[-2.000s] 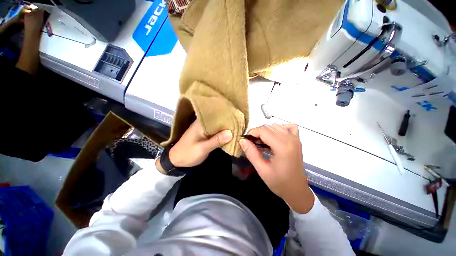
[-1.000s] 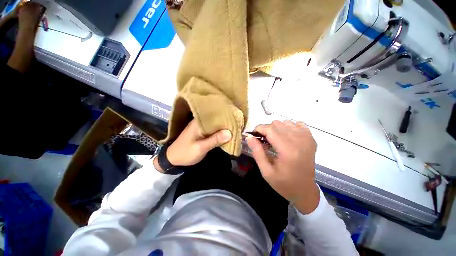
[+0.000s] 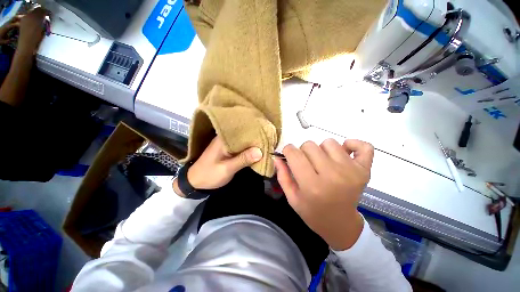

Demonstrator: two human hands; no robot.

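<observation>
A tan jacket (image 3: 319,40) lies heaped on the white table, its sleeve (image 3: 242,63) running towards my lap. My left hand (image 3: 214,165) grips the doubled cuff (image 3: 245,128), thumb on top and fingers inside the opening. My right hand (image 3: 325,185) is just right of the cuff edge, closed around a small dark pointed tool (image 3: 277,154). Only the tool's tip shows, at the cuff's seam; the rest is hidden by my fingers, so I cannot tell what kind it is.
A white sewing machine (image 3: 422,40) stands at the right. A black-handled tool (image 3: 466,131), a pale thin tool (image 3: 450,165) and a red-handled tool (image 3: 496,206) lie on the right table. A cardboard box (image 3: 94,188) is below left. Another person's arm (image 3: 25,51) is at upper left.
My right hand has turned, its back now facing up more and its fingers spread further right. The tool's tip is at the cuff edge again. My left hand keeps its hold.
</observation>
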